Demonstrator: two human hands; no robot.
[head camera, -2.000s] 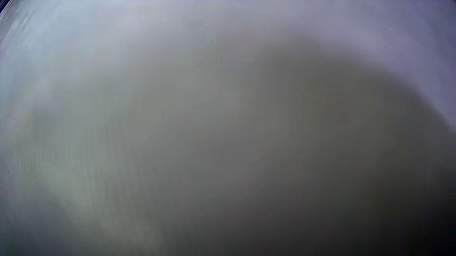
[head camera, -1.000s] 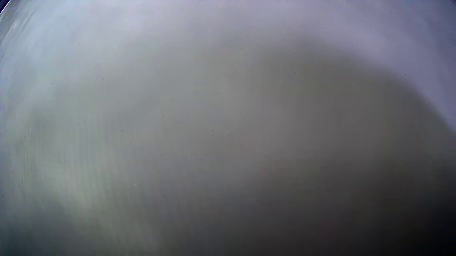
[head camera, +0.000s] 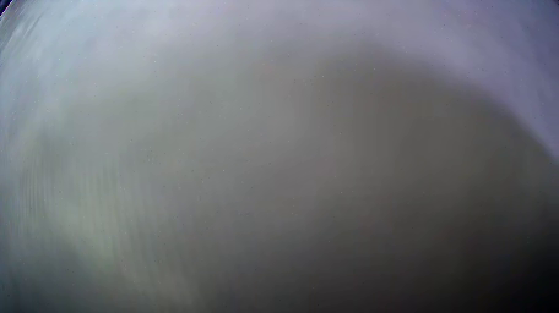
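A blurred grey-green surface (head camera: 276, 153) fills nearly the whole head view, very close to the camera. It is too blurred to tell what it is. It is darker toward the lower right and shows faint vertical ribbing at the lower left. Neither my left hand nor my right hand can be seen, and no object can be made out.
A paler, bluish-lilac area (head camera: 515, 55) lies along the top and upper right, with a soft curved border against the grey-green. A small dark patch shows in the top left corner. Nothing else can be made out.
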